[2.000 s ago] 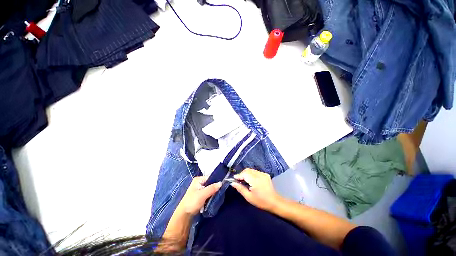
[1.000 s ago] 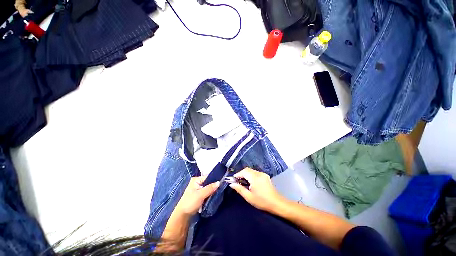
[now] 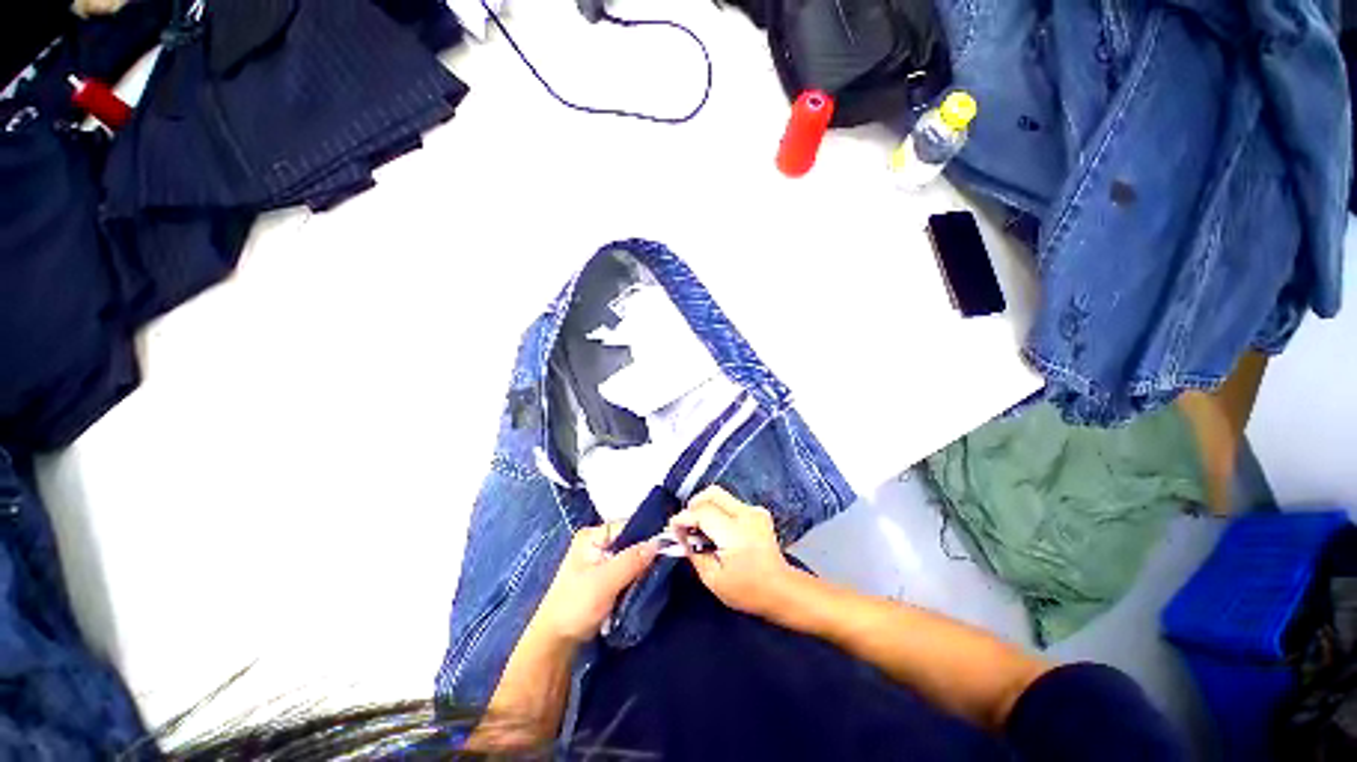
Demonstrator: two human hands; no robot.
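Observation:
The blue denim jeans (image 3: 509, 554) lie with the waist open on the table's near side and on my lap. White pocket cloth and dark cloth show inside the waist. My left hand (image 3: 581, 591) grips the edge of the fly between thumb and fingers. My right hand (image 3: 735, 554) is close beside it, curled round small dark thread snips (image 3: 698, 542), mostly hidden by the fingers. The snips' tip is near my left fingertips; whether it touches the cloth I cannot tell.
On the white table (image 3: 328, 447) are a red thread cone (image 3: 805, 134), a yellow-capped bottle (image 3: 935, 142), a phone (image 3: 966, 264) and a dark cord (image 3: 707, 75). Denim (image 3: 1191, 223) heaps right, pinstriped garments (image 3: 283, 119) upper left. Green cloth (image 3: 1064, 506) and a blue bin (image 3: 1250, 588) are lower right.
My right hand has shifted slightly up and left and curled more, its forearm now straighter. My left hand still holds the fly. The view has shifted slightly.

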